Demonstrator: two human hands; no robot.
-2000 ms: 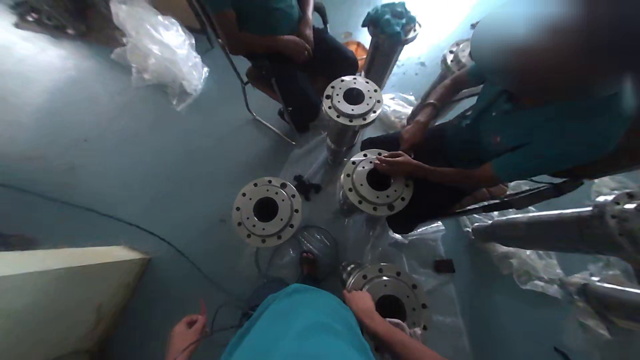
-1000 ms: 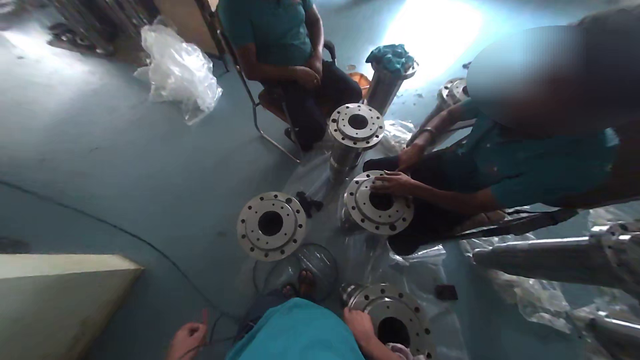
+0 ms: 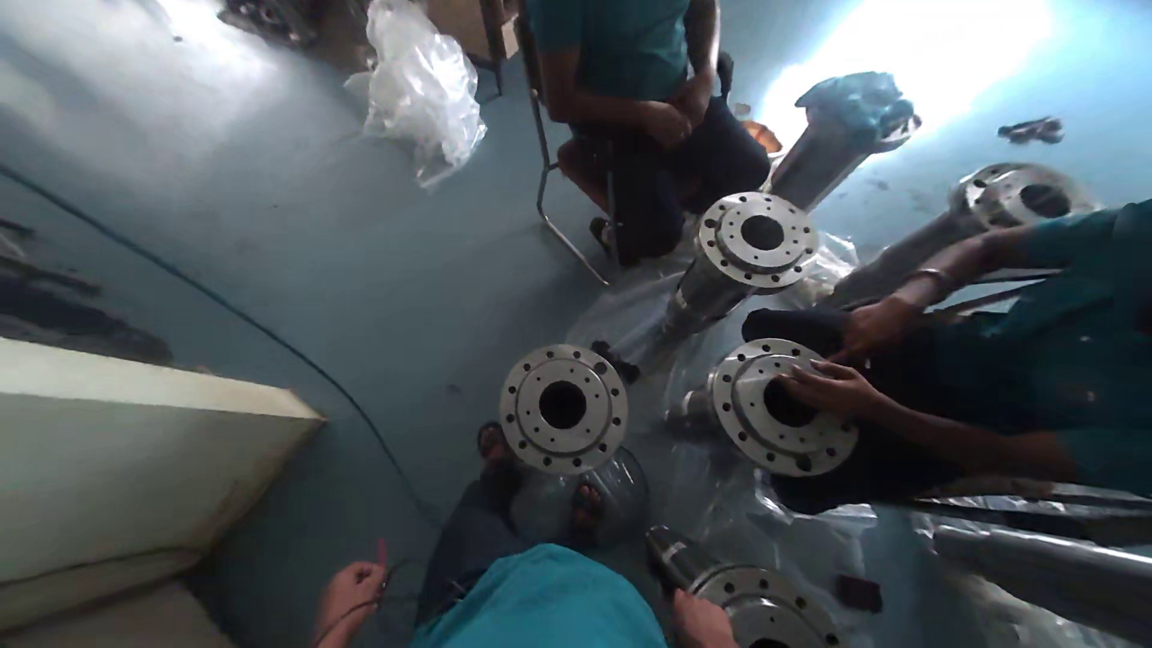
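Note:
At the bottom left of the head view, my left hand (image 3: 353,589) is closed on a thin red stick-like thing (image 3: 382,551); a dark cord runs beside the wrist. My right hand (image 3: 702,619) rests at the left rim of a flanged metal cylinder (image 3: 751,585) at the bottom edge; whether its fingers grip the rim cannot be told. Ahead of my feet stands another flanged cylinder (image 3: 522,405), its round face with bolt holes and a dark bore turned up. To the right, a co-worker's hand (image 3: 832,387) touches the face of a third flanged cylinder (image 3: 738,396).
A seated person (image 3: 630,54) and a flanged cylinder (image 3: 720,261) are ahead. Clear plastic film (image 3: 720,468) lies around the cylinders. A cable (image 3: 270,333) crosses the floor at left, near a pale block-like structure (image 3: 153,450). A cloth-covered cylinder (image 3: 819,162) stands farther back.
The view has shifted, and both my feet now show beside the nearest upright cylinder. My right hand stays at the bottom cylinder's rim. The co-worker's hand remains on the right cylinder's face.

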